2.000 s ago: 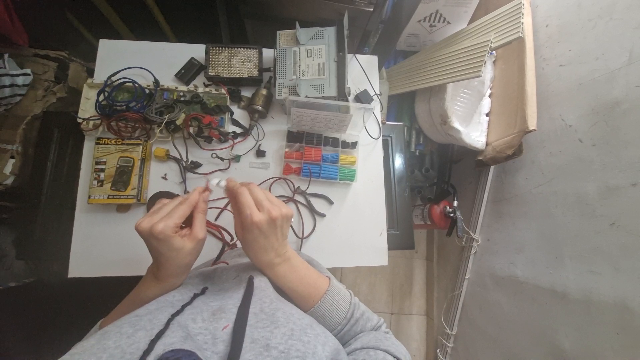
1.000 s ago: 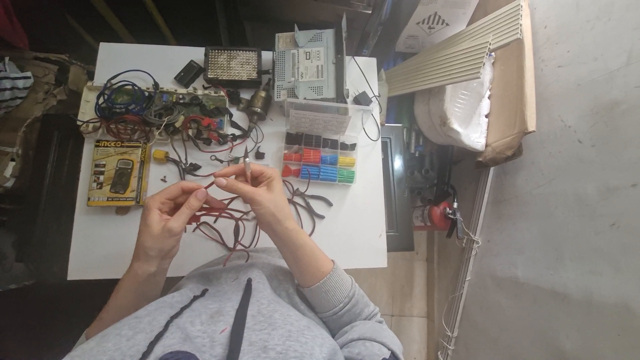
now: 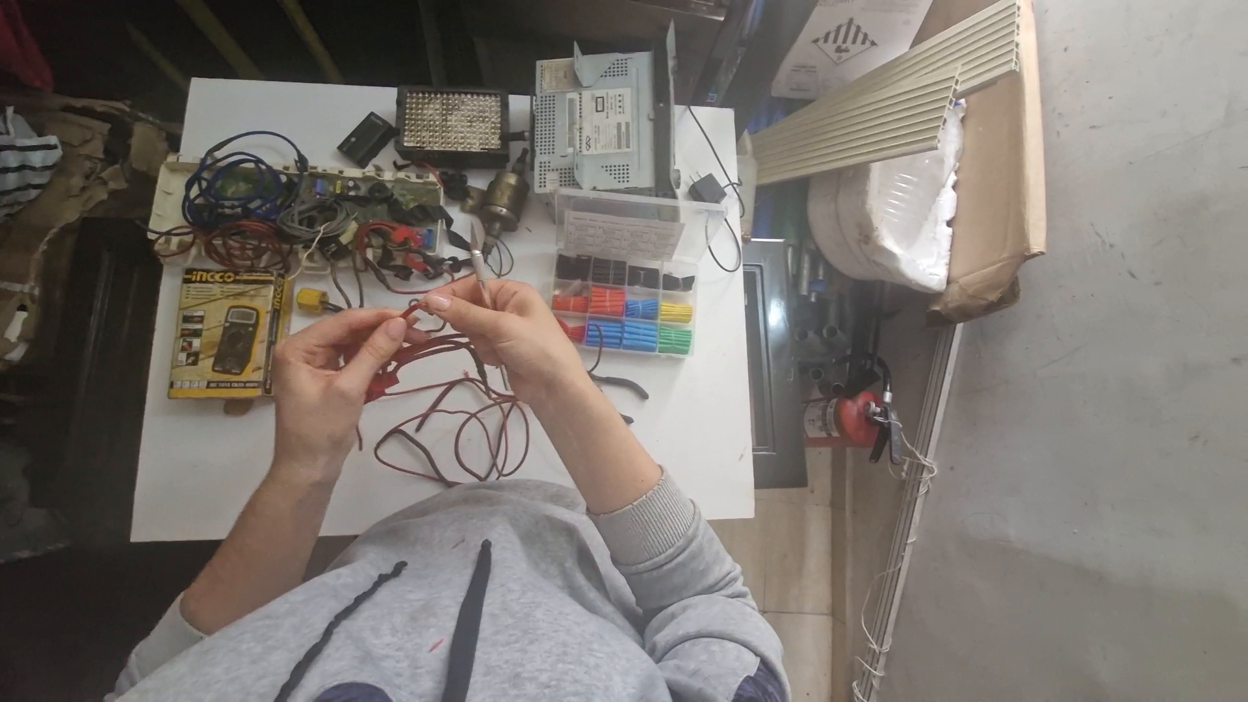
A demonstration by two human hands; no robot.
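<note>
My left hand (image 3: 336, 375) pinches a thin red wire (image 3: 412, 309) between thumb and forefinger. Close beside it, the thumb and forefinger of my right hand (image 3: 502, 331) hold the same wire. A slim craft knife (image 3: 481, 263) with a pale handle is also held in my right hand, its blade pointing away from me. Loops of red and black cable (image 3: 468, 424) lie on the white table under my hands. To the right stands an open clear plastic case (image 3: 624, 302) of coloured heat-shrink tubing. Dark-handled pliers (image 3: 621, 385) lie partly hidden by my right forearm.
A yellow multimeter box (image 3: 229, 331) is at the left. Behind it sits a cream housing (image 3: 171, 200) with a circuit board and tangled leads. An LED light panel (image 3: 453, 125), a metal device chassis (image 3: 604, 122) and a power adapter (image 3: 707, 189) line the far side of the white table (image 3: 205, 487).
Both hands have moved away from me since the oldest frame, where they held a small white thing. The knife now shows more plainly in my right hand.
</note>
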